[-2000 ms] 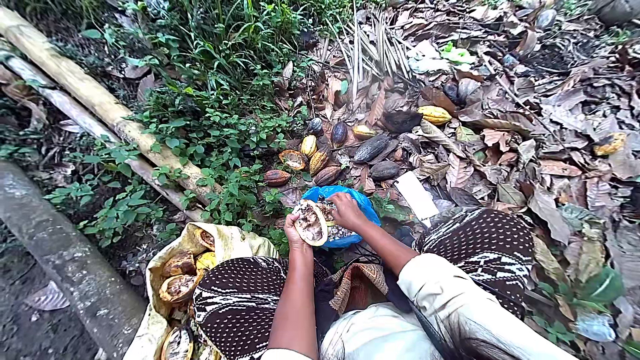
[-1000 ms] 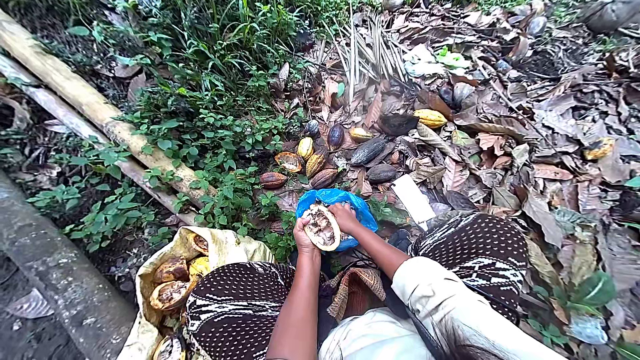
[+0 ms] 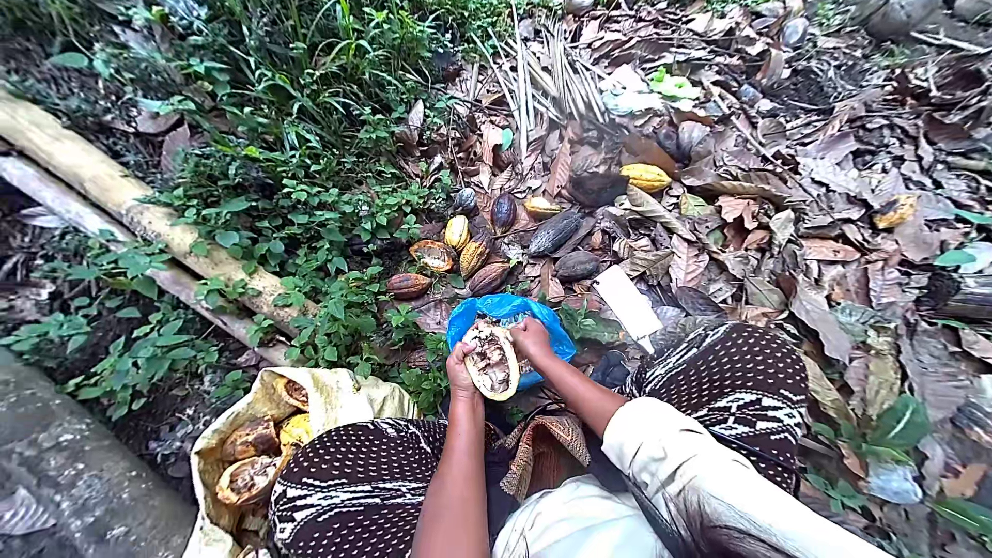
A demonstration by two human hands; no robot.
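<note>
My left hand (image 3: pixel 460 370) grips an opened cacao pod half (image 3: pixel 494 363) by its left edge, its pale inside with fibres and seeds facing up. Close against the pod's upper right side is my right hand (image 3: pixel 532 341), fingers curled; whether they hold anything is hidden. Behind both hands lies a blue plastic bag (image 3: pixel 559 325) with its mouth spread, partly covered by the pod and hands. To my left stands a pale woven sack (image 3: pixel 341 391) holding opened cacao pods (image 3: pixel 249 479).
Whole and opened cacao pods (image 3: pixel 474 254) lie on leaf litter beyond the bag. A white flat object (image 3: pixel 626 304) rests right of it. Bamboo poles (image 3: pixel 155 213) cross the left side near green plants. A large grey log or rock (image 3: pixel 77 457) fills the lower left.
The pod half has shifted in my left hand and now lies less over to the right of it than one second ago. My right hand stays beside the pod over the bag.
</note>
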